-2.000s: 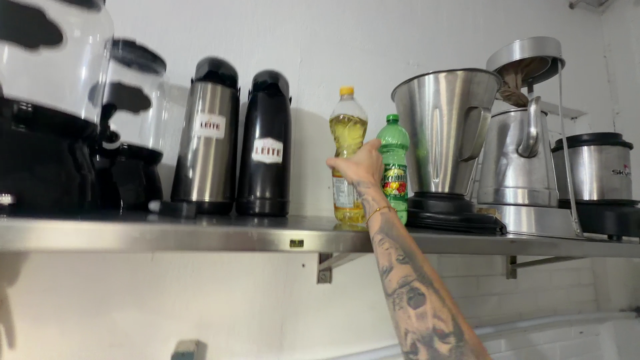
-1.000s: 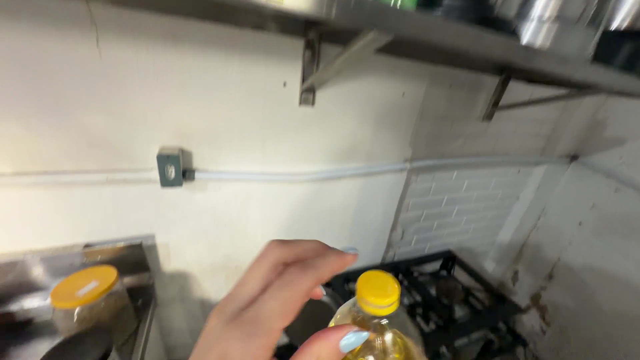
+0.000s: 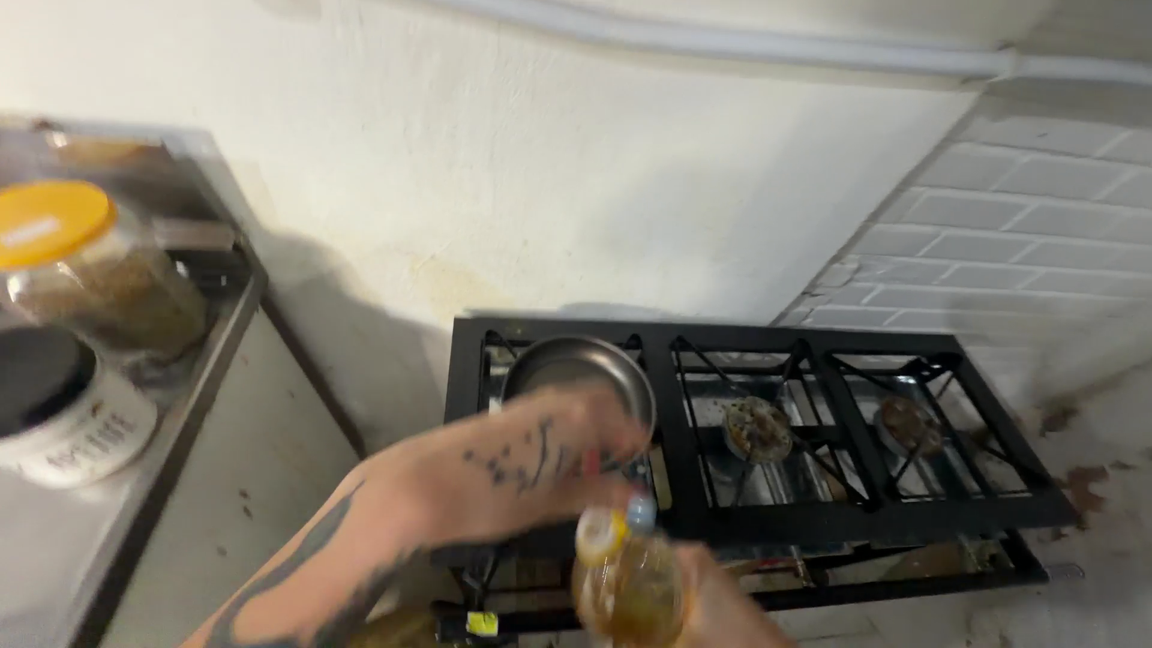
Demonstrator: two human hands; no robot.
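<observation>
A clear plastic bottle of yellow oil is at the lower middle, its yellow top tilted toward the upper left. My right hand is closed around the bottle's right side, partly cut off by the frame's lower edge. My tattooed left hand is bent just above the bottle's top, a blue-nailed finger close to the neck. Blur hides whether its fingers hold anything; a small red spot shows among them. Behind this hand, a small dark frying pan rests on the left burner of a black gas stove.
Two bare burners lie right of the pan, one in the middle and one farther right. At left, a steel counter holds a yellow-lidded jar and a white tub with a black lid. A wall stands behind the stove.
The oil bottle, on the shelf two seconds ago, is now low before the stove. My left hand has moved from beside the yellow cap to over the bottle's top. The view has swung down.
</observation>
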